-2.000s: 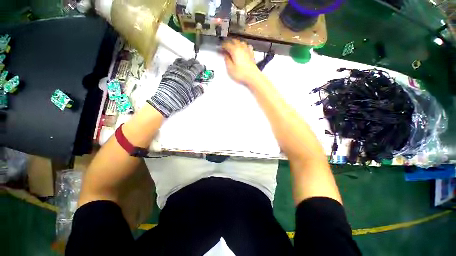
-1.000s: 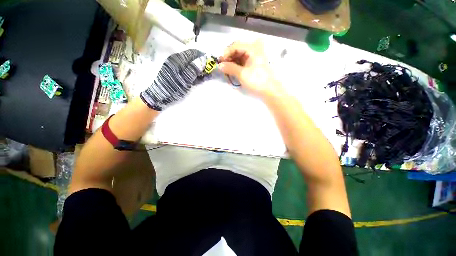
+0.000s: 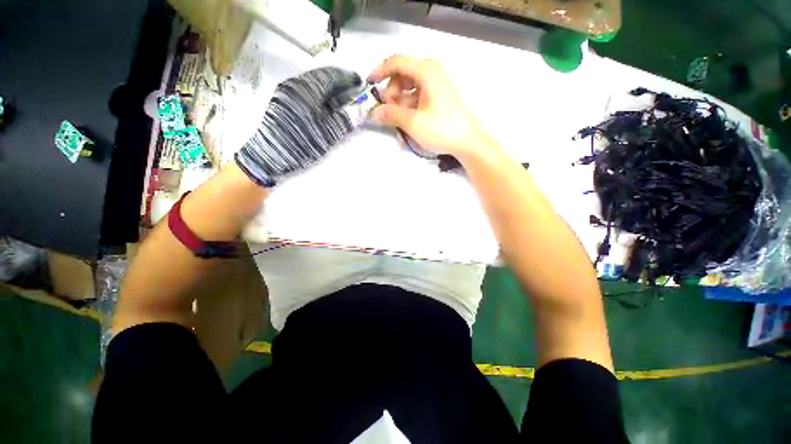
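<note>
My left hand (image 3: 303, 121), in a black-grey-white striped knit glove, is shut on a small circuit board (image 3: 362, 104) above the white bench. The board shows a whitish face with a small blue spot; much of it is hidden by fingers. My bare right hand (image 3: 415, 102) is at the board's right edge, thumb and fingers pinched on something there, apparently the end of a black cable (image 3: 416, 151). The cable runs from under my right hand towards my right wrist. The dark rod of the soldering iron (image 3: 335, 24) points down beyond my gloved hand.
A large black cable pile (image 3: 681, 186) lies at the right in clear plastic. Loose green boards (image 3: 180, 130) lie left of my gloved hand, and another board (image 3: 73, 140) lies on the black tray (image 3: 52, 204). A green round pad (image 3: 562, 49) is at the far edge.
Both hands have come back from the iron towards me and now meet at the board. The board has been turned over, from yellow parts showing to a whitish face. The view has shifted.
</note>
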